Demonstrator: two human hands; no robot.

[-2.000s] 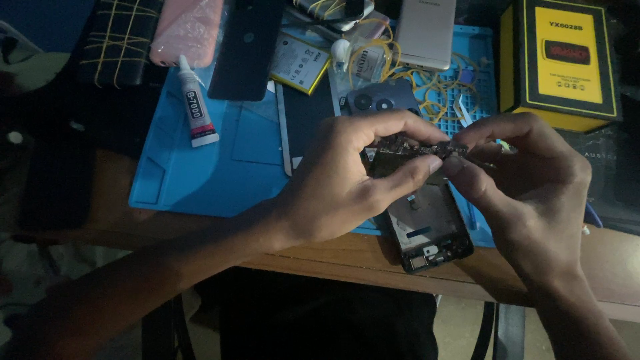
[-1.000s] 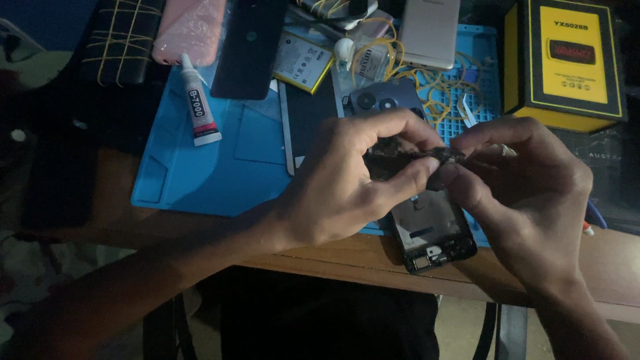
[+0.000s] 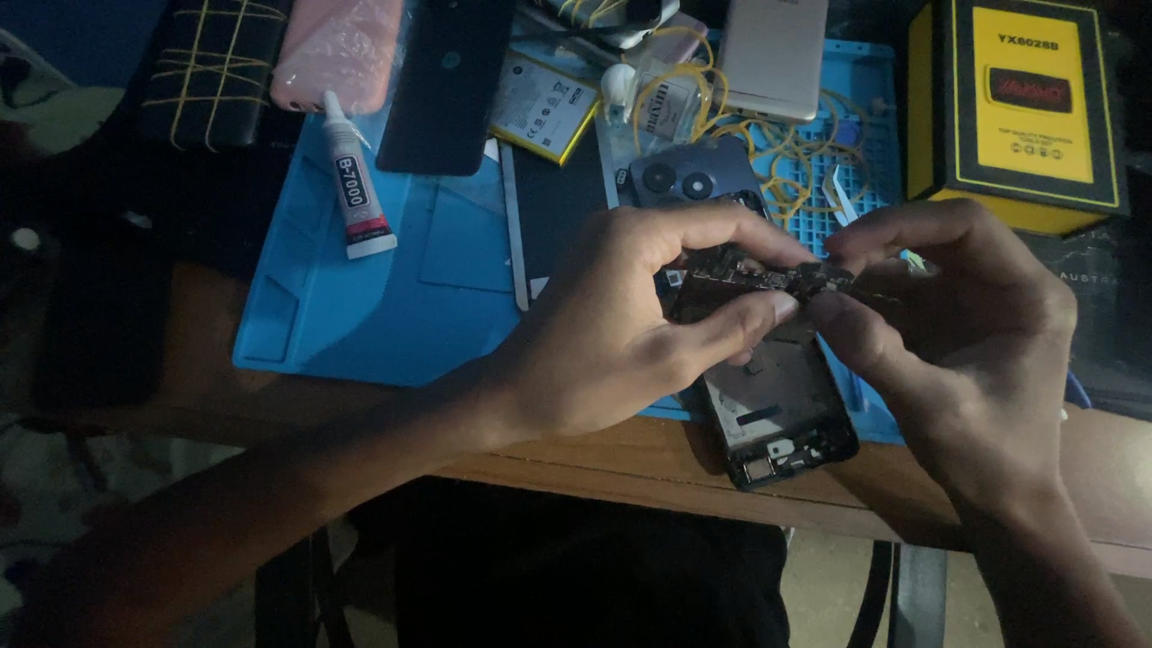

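My left hand (image 3: pixel 630 324) grips a dark phone circuit board (image 3: pixel 751 274) between thumb and fingers. The thumb and forefinger of my right hand (image 3: pixel 954 333) pinch a small dark part at the board's right end; whether it is separate from the board I cannot tell. Beneath both hands lies an opened phone frame (image 3: pixel 778 396), its lower end over the wooden table edge and its upper end partly hidden. A dark phone back cover with camera rings (image 3: pixel 688 175) lies just behind my left fingers.
On the blue repair mat (image 3: pixel 396 315) lie a glue tube (image 3: pixel 355 184), a phone battery (image 3: pixel 544 108), a dark panel (image 3: pixel 445 85), tangled rubber bands (image 3: pixel 783 144) and white tweezers (image 3: pixel 840 196). A gold phone (image 3: pixel 772 58) is at the back. A yellow-black box (image 3: pixel 1017 108) stands right.
Both hands stay over the phone frame with the board between them. The board's tilt and the fingertips on it have shifted slightly.
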